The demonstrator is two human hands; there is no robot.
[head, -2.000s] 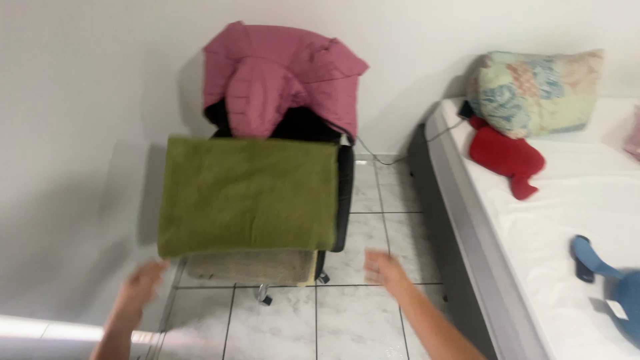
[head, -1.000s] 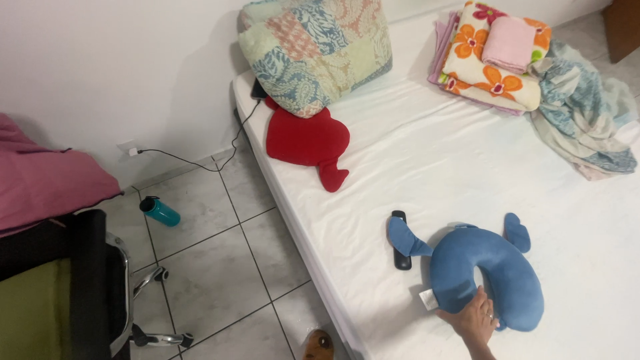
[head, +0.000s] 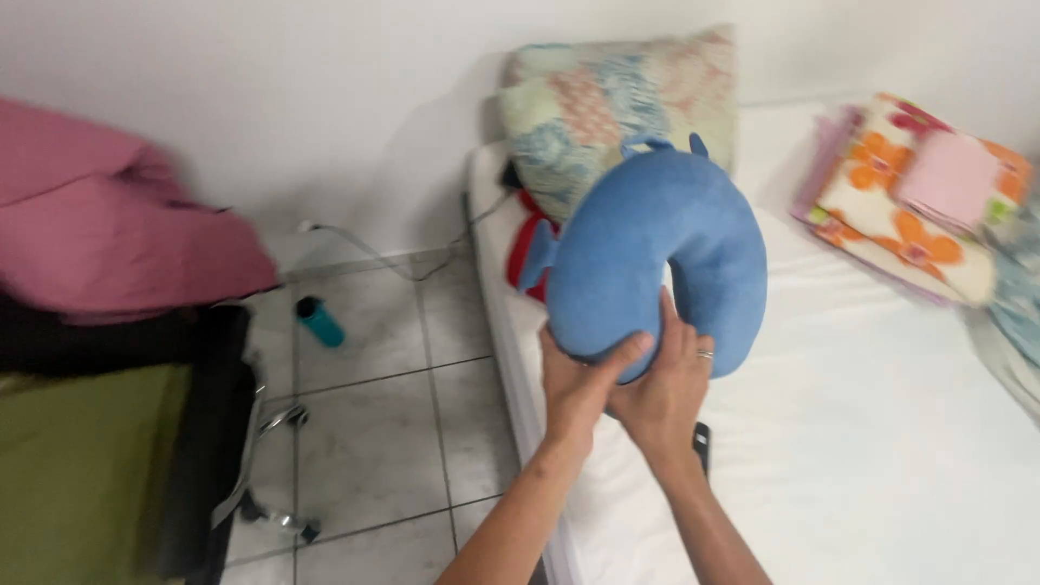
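Observation:
A blue U-shaped neck pillow [head: 650,236] is held up over the bed, its open end toward me. My left hand [head: 581,382] grips the lower left end, thumb on top. My right hand [head: 670,366], with a ring on one finger, holds the same end from its inner side. Behind the neck pillow a patchwork-print pillow [head: 593,106] leans at the wall. A red plush item [head: 524,248] is mostly hidden by the neck pillow. A black object [head: 702,445], partly covered by my right arm, lies on the white bed sheet [head: 821,439].
Folded flowered bedding [head: 873,207] bears a pink folded cloth [head: 951,179], with a bluish crumpled cloth [head: 1020,284] beside it. At left, an office chair [head: 203,455] holds a green folded cloth [head: 89,463] and a pink garment [head: 106,219]. A teal bottle [head: 322,322] and a cable [head: 390,264] are near the wall.
The neck pillow, lying on the bed under my right hand a second ago, is now lifted. My left hand has joined on it. The view has turned from the chair toward the bed.

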